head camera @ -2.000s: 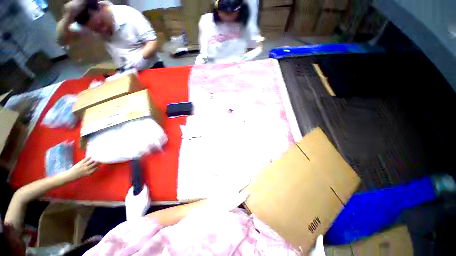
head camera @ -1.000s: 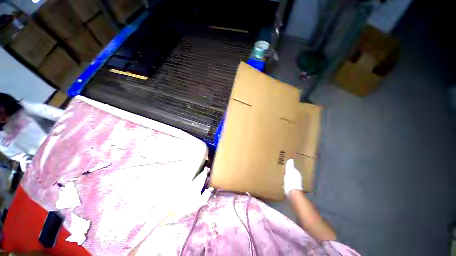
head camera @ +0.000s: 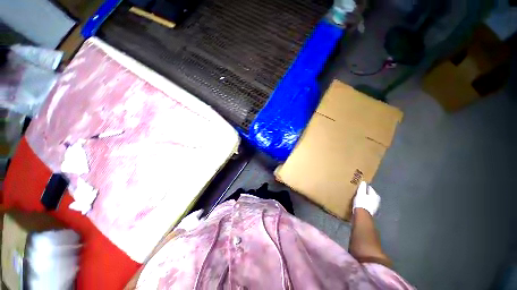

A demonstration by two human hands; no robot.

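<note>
A flat tan cardboard pad [head camera: 340, 147] with crease lines and a small black printed mark is off to the right of the table, over the grey floor. My right hand [head camera: 366, 199], in a white glove, grips its near right edge by the mark. My left hand [head camera: 190, 221], in a white glove, is low beside the pink table's near edge, partly hidden by my pink garment; whether its fingers hold anything does not show.
Pink cloth [head camera: 153, 153] carries white scraps [head camera: 75, 158], a thin dark stick and a black phone-like rectangle [head camera: 54, 191]. Mesh belt [head camera: 210, 56] with blue-wrapped rail [head camera: 289, 113] lies ahead. Open carton [head camera: 466, 73] and a fan-like base stand on the floor right. A person's sleeve is at left.
The view has turned down. The pad has moved right, away from the belt rail and table, in my right hand. My left hand has left the pad's edge and dropped back beside the table.
</note>
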